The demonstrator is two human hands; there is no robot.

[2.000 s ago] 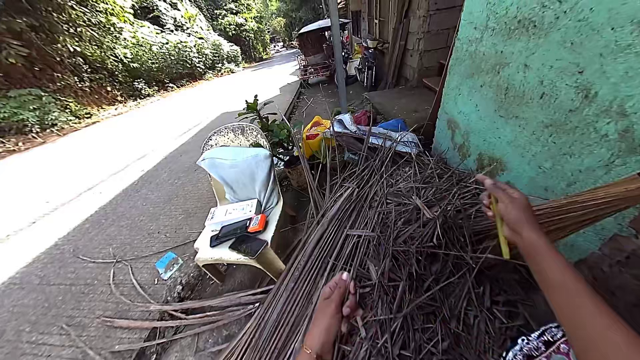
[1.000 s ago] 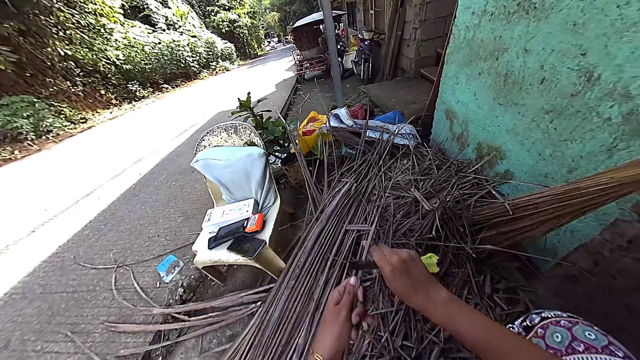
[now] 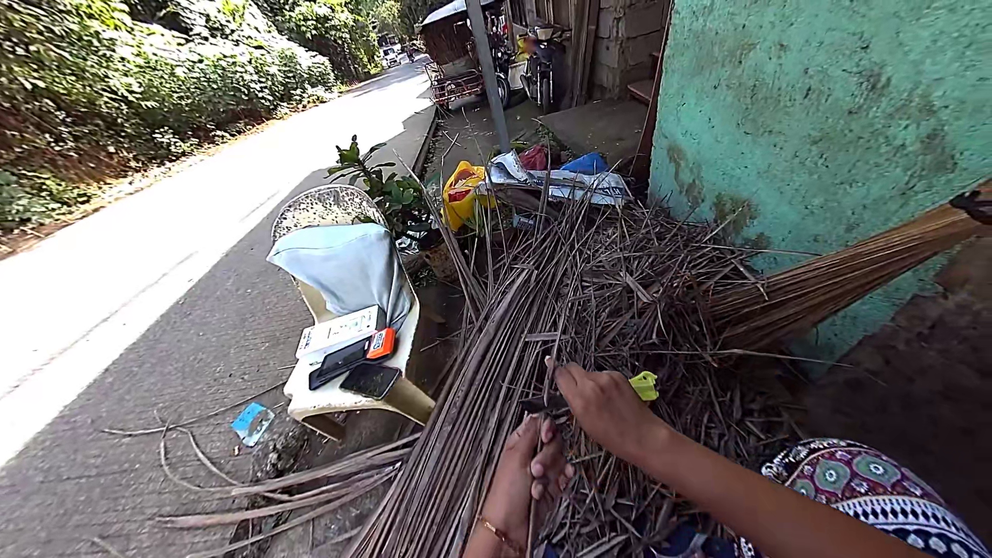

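Long dried palm leaflets (image 3: pixel 457 387) lie in a bundle in front of me, beside a tangled heap of leaf scraps (image 3: pixel 643 287). At the lower middle my left hand (image 3: pixel 535 465) pinches a thin leaf strip. My right hand (image 3: pixel 604 403), just above it, is closed around a knife with a yellow-green handle (image 3: pixel 644 385); its dark blade (image 3: pixel 535 404) reaches left across the strip between the two hands. A bound bundle of brown palm midribs (image 3: pixel 845 287) rests at the right against the heap.
Left of the leaflets stands a plastic chair (image 3: pixel 411 399) with a pale cloth (image 3: pixel 341 260), a box (image 3: pixel 339 332) and phones (image 3: pixel 370 380). A potted plant (image 3: pixel 395 198), a yellow bag (image 3: pixel 465 194) and a metal post (image 3: pixel 488 77) stand beyond. A green wall (image 3: pixel 814 116) rises at right.
My right hand came in from the right, beside the midrib bundle, to just above my left hand between the first two views. Since then both hands have stayed close together.
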